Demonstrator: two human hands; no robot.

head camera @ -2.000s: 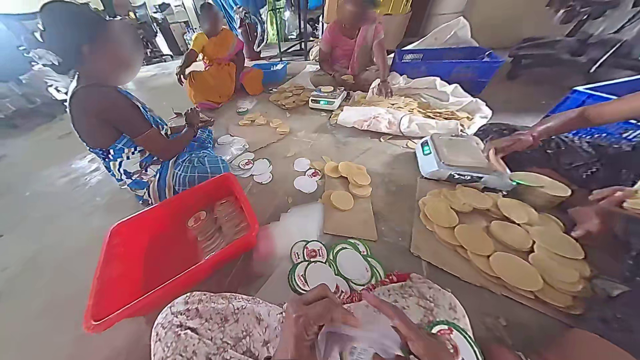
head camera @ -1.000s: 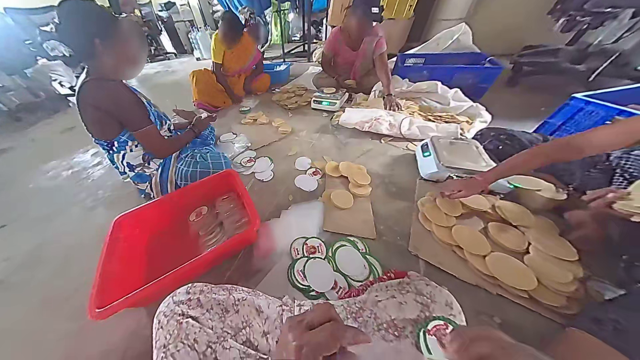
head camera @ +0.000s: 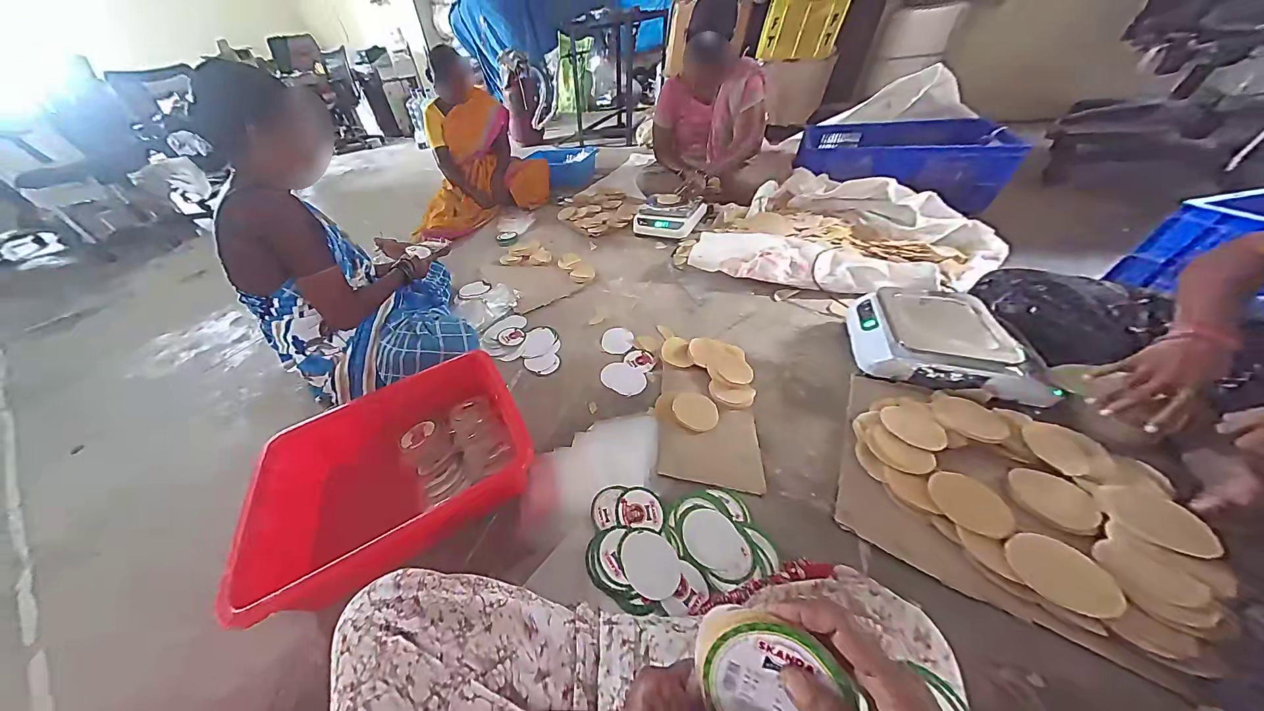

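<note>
At the bottom centre, my right hand point(head camera: 849, 652) grips a stack of thin tan discs with a round printed label point(head camera: 775, 667) on top, green-edged and bearing writing. My left hand point(head camera: 664, 685), partly cut off by the frame's lower edge, touches the stack's left side. More green-edged round labels point(head camera: 716, 543), some with the white side up, lie in a loose pile on the floor just beyond my lap. Another green-edged label shows partly under my right hand. Several tan discs point(head camera: 695, 412) rest on a small cardboard sheet point(head camera: 711, 462) farther forward.
A red tub point(head camera: 326, 533) holding packed discs stands at left. At right are many tan discs point(head camera: 1066, 573) on cardboard, a digital scale point(head camera: 948, 331) and a co-worker's hands point(head camera: 1165, 375). Seated co-workers, a white sack of discs point(head camera: 820, 262) and a blue crate point(head camera: 913, 163) are farther back.
A disc stack with a label on top now shows between my hands; one second ago they were apart. The co-worker's hand at right has drawn back from the tan discs.
</note>
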